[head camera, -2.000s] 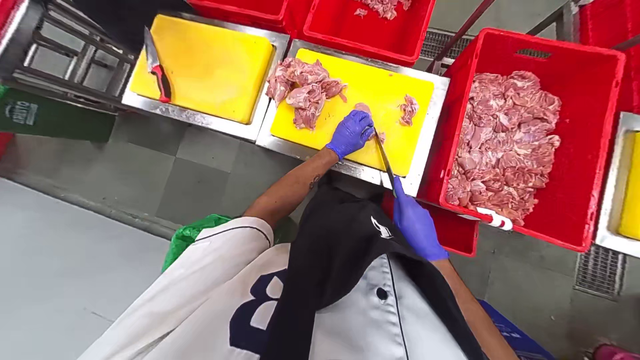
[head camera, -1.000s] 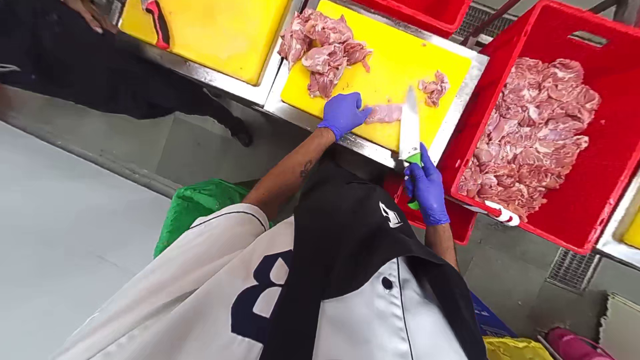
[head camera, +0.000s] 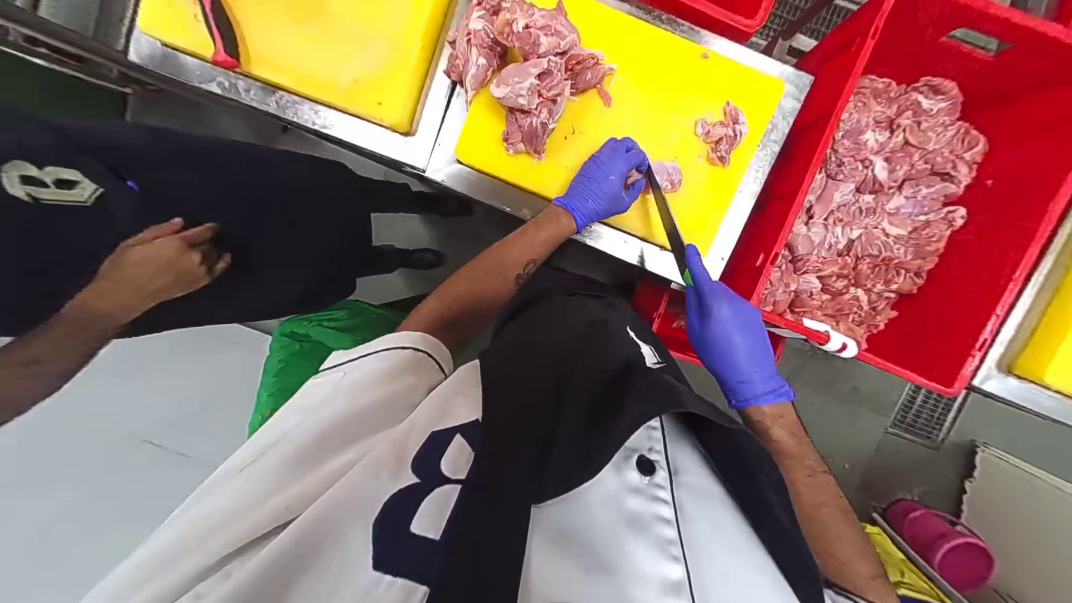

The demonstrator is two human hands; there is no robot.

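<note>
My left hand (head camera: pixel 605 182), in a blue glove, grips the near end of a small piece of raw meat (head camera: pixel 667 176) on a yellow cutting board (head camera: pixel 603 126). In my right hand (head camera: pixel 730 335), also gloved, is a green-handled knife (head camera: pixel 664 213); its blade lies against the piece, beside my left fingertips. A pile of raw meat (head camera: pixel 536 79) is at the board's upper left. Toward the board's right edge lies a smaller scrap of meat (head camera: pixel 722 132).
To the right stands a red crate (head camera: pixel 997 276) holding much raw meat (head camera: pixel 879 201). A second yellow board (head camera: pixel 318 50) at upper left bears a red-and-black-handled knife (head camera: pixel 219 33). A person in dark clothing (head camera: pixel 251 218) stands at left, one bare hand (head camera: pixel 167 260) forward.
The knife blade, flat and broadside to view a second ago, is now turned edge-on at the piece by my left fingers. More of the person at left is in view.
</note>
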